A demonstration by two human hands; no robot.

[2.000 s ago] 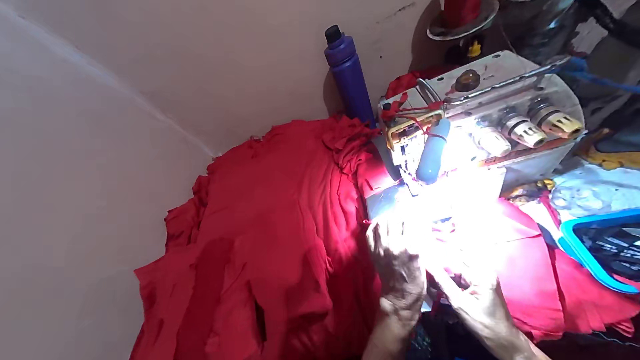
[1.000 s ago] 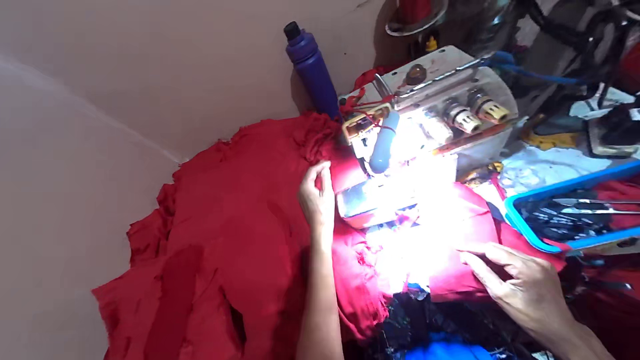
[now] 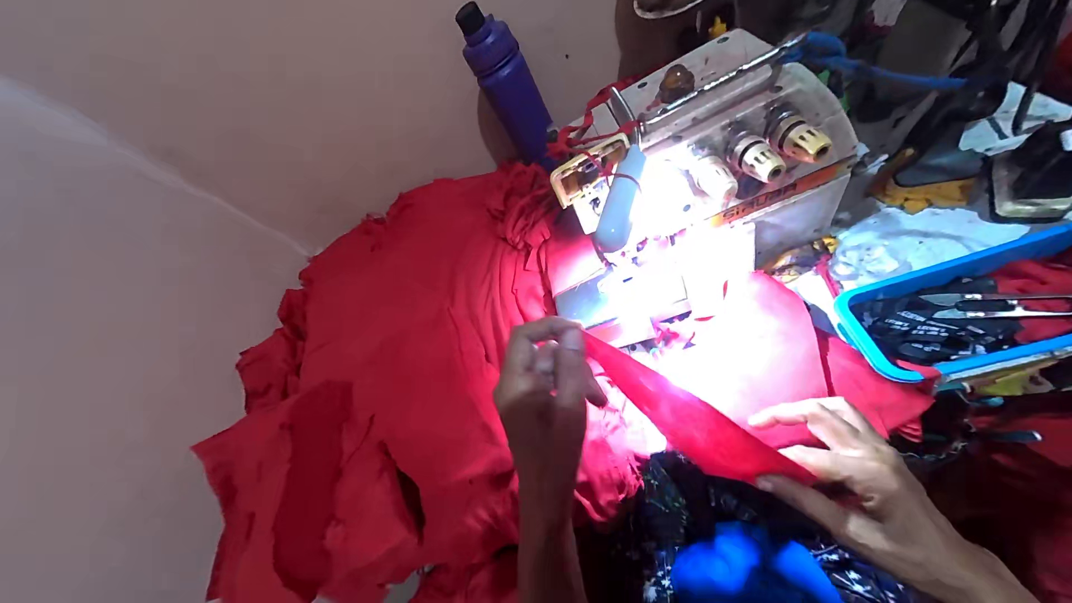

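Note:
A narrow piece of red fabric [image 3: 682, 414] stretches between my two hands, in front of a sewing machine [image 3: 712, 159]. My left hand [image 3: 548, 377] pinches its upper left end between thumb and fingers. At the lower right end, my right hand [image 3: 846, 461] grips the piece with the thumb and spread fingers. Bright light washes out the machine's needle area, so details there are hidden. A large heap of red fabric [image 3: 402, 335] lies to the left of the machine, and more red fabric [image 3: 779, 335] lies flat to its right, partly overexposed.
Behind the heap, a purple bottle [image 3: 512, 92] stands near the wall [image 3: 209, 109]. At the right, a blue-rimmed tray [image 3: 888, 289] holds black labels, metal snips [image 3: 997, 311] and red cloth. A blue cord [image 3: 896, 77] runs behind the machine.
A second ago my hands were apart on either side of the machine's lit area; now a red piece is held between them. The left hand has come down nearer the machine's front edge.

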